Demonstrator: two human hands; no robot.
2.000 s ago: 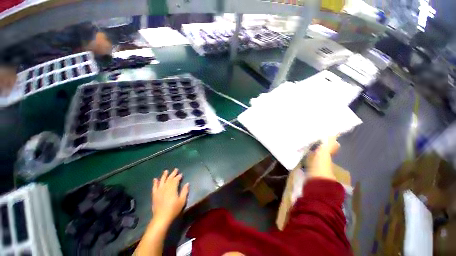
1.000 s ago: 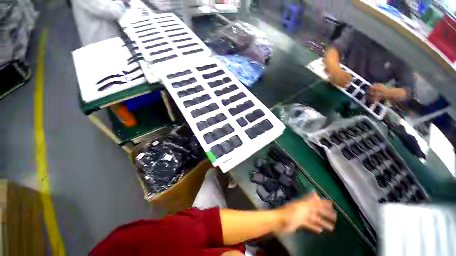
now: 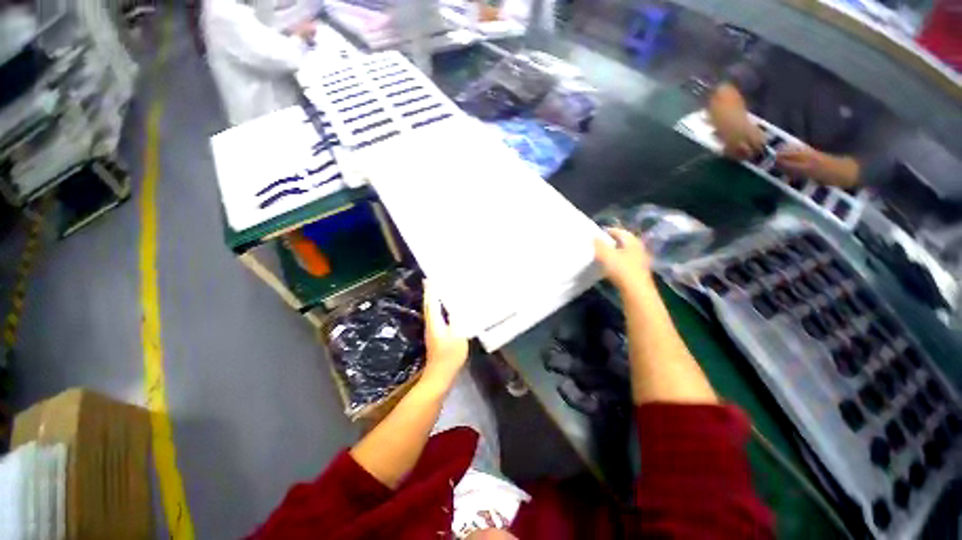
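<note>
A plain white cover sheet (image 3: 485, 211) lies over the near white foam tray stack at the bench's left end and hides its pockets. My left hand (image 3: 443, 335) is at the sheet's near left edge. My right hand (image 3: 624, 256) is at its right corner. Both hands hold the sheet by its edges. A heap of small black parts (image 3: 585, 364) lies on the bench to the right of the stack, partly behind my right forearm.
A clear blister tray (image 3: 781, 348) of dark parts lies at right, beside a crumpled clear bag (image 3: 665, 234). A farther foam tray (image 3: 374, 95) holds black parts. Black straps lie on a side-table sheet (image 3: 237, 174). An open carton (image 3: 374, 353) of bagged items stands below. Coworkers stand opposite and beyond.
The white sheet now covers the near tray, whose black parts showed before. My left hand has come off the open bench to the sheet's edge. My right hand has come into view at its right corner.
</note>
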